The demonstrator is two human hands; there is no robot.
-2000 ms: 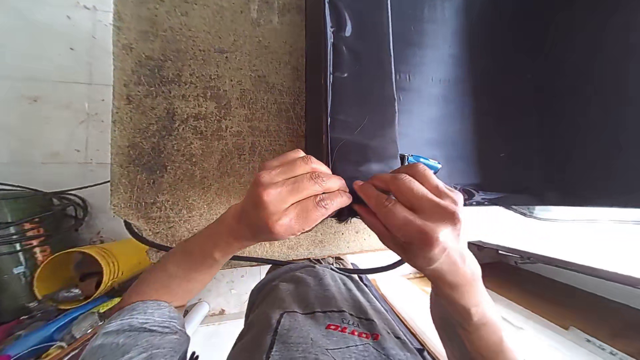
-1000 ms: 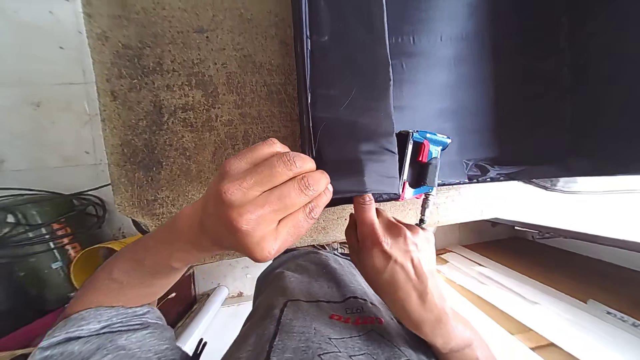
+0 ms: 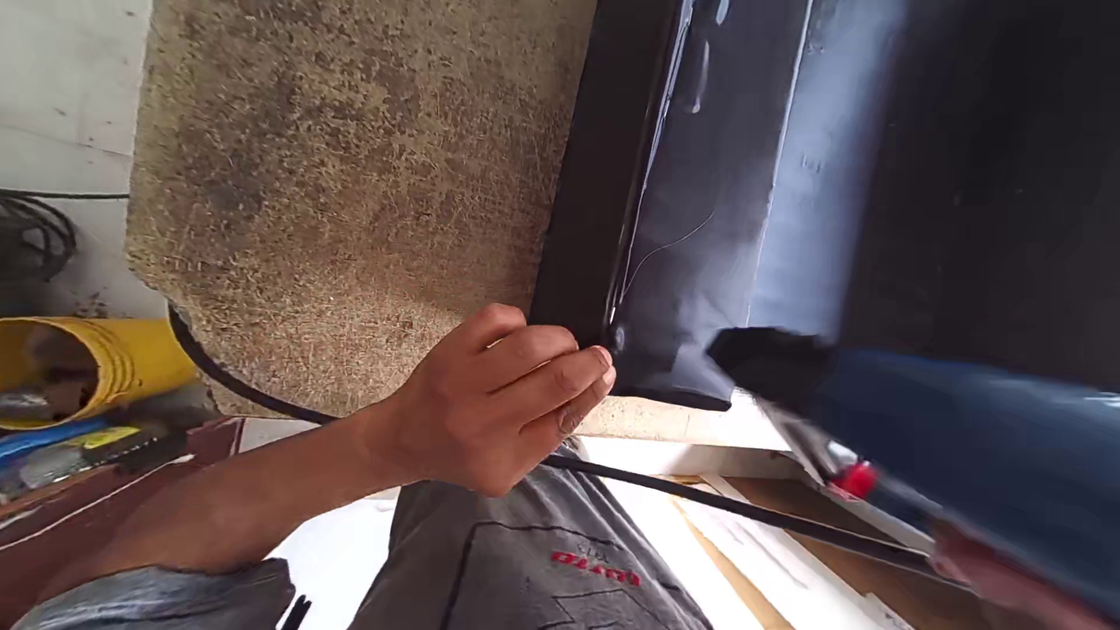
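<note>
My left hand (image 3: 499, 398) pinches the lower corner of black sheet material (image 3: 709, 219), which is folded over along its left edge. At the lower right, my right hand (image 3: 1006, 569) is blurred and partly cut off by the frame; it is closed around a blue pneumatic stapler (image 3: 954, 429) with a black nose and a red part. The stapler's nose is close to the bottom edge of the folded sheet, right of my left hand. Whether it touches the sheet cannot be told.
A worn, speckled board (image 3: 367, 175) lies under the work. A black hose (image 3: 700, 500) runs across in front of my body. At the left are a yellow bucket (image 3: 131, 363) on its side and coiled black cable (image 3: 39, 232). White and brown panels (image 3: 744, 560) lie at lower right.
The blue stapler, lying on the black sheet one second ago, is now held up in my right hand. My left hand has stayed near the sheet's corner.
</note>
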